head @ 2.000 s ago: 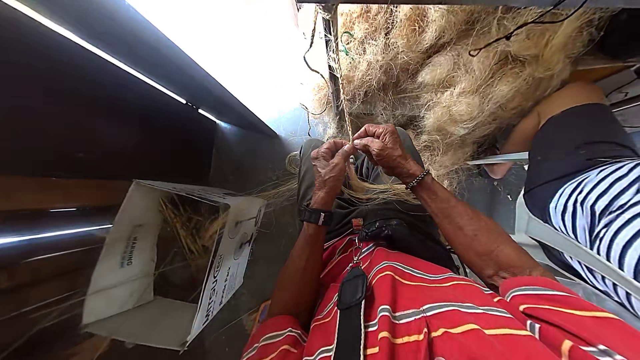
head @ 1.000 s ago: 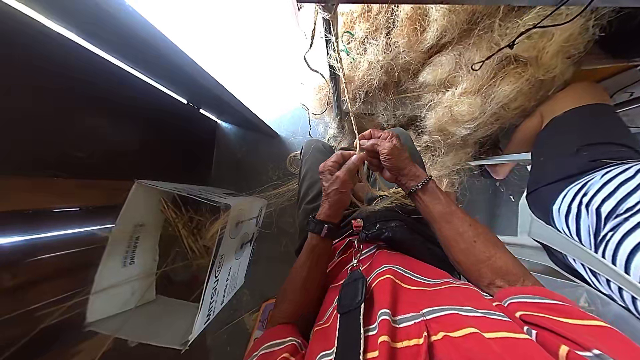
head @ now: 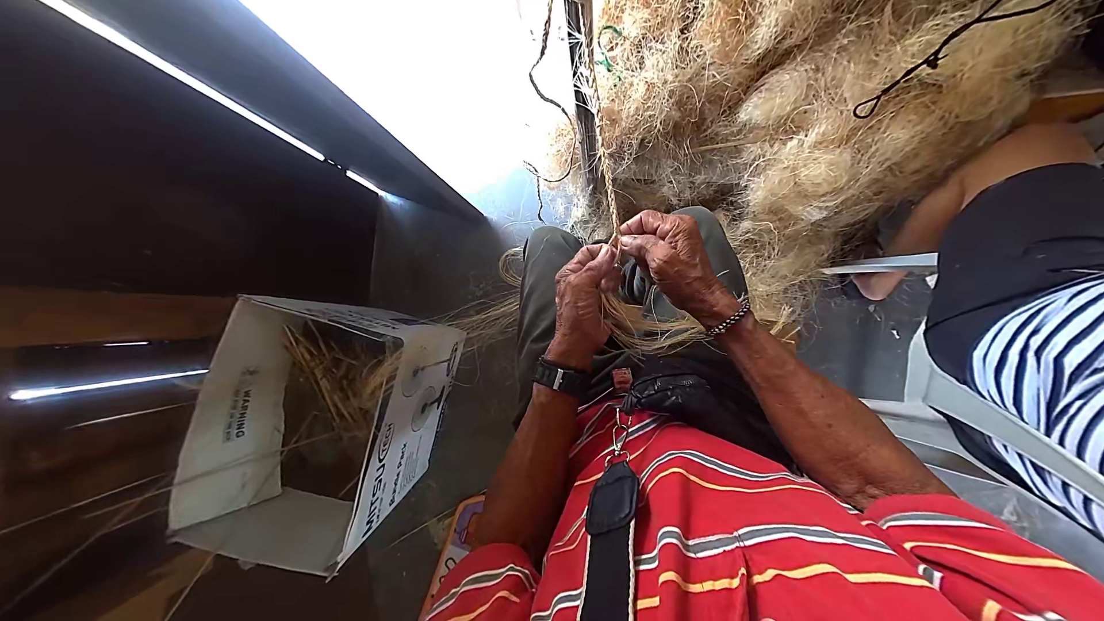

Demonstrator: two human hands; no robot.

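Observation:
My left hand (head: 585, 302) and my right hand (head: 677, 259) meet over my knees, the fingertips of both closed on the lower end of a braided fiber cord (head: 609, 177). The cord runs up from my fingers toward the top of the view, alongside a dark upright post. Below my hands, loose strands of pale natural fiber (head: 642, 332) hang and spread over my lap. The part of the cord between the fingertips is mostly covered by them.
A large heap of tangled fiber (head: 742, 103) lies ahead. An open cardboard box (head: 259, 414) at left holds straw-like fiber. A seated person (head: 1018, 233) is close on the right, on a pale plastic chair (head: 1018, 405). A thin dark cord (head: 927, 60) crosses the upper right.
Both hands stay at the cord's lower end, while their fingers have shifted. Since one second ago, my left hand has moved up slightly beside my right.

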